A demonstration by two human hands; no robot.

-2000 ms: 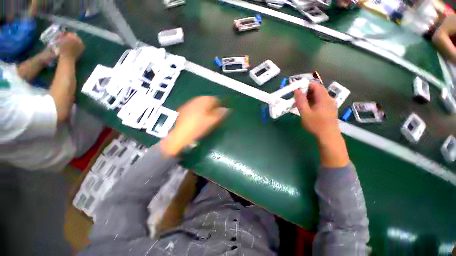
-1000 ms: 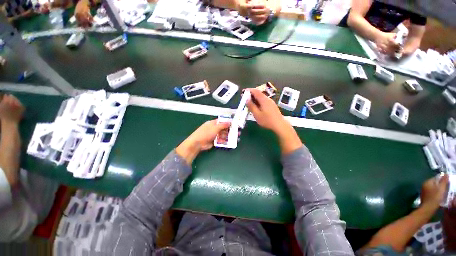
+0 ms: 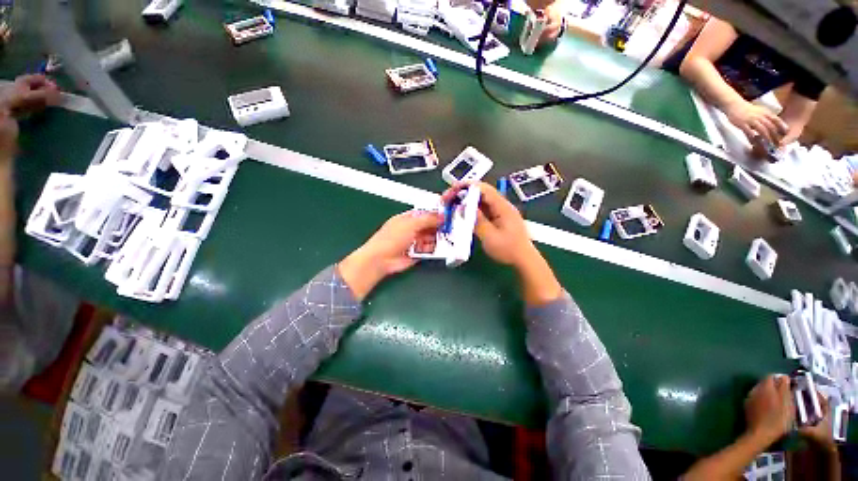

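My left hand point(image 3: 395, 242) holds a white front cover point(image 3: 428, 248) with a see-through window, fingers showing through it. My right hand point(image 3: 503, 225) holds a half-assembled unit point(image 3: 463, 230), a white housing tilted on edge, with a blue battery point(image 3: 451, 218) at its inner side. The cover and the housing meet or overlap between my hands, over the green bench top near the rail. Whether they are joined cannot be told.
A pile of front covers point(image 3: 155, 197) lies at left. Units with blue batteries and closed units point(image 3: 583, 202) sit on the dark green conveyor belt point(image 3: 329, 103) behind the rail point(image 3: 329, 172). A carton of parts is low left. People's hands work at the left, right and far side. A black cable loops above.
The view has shifted. Since two seconds ago my left hand has come from near the pile to my right hand. The housing is now turned on edge with the blue battery showing.
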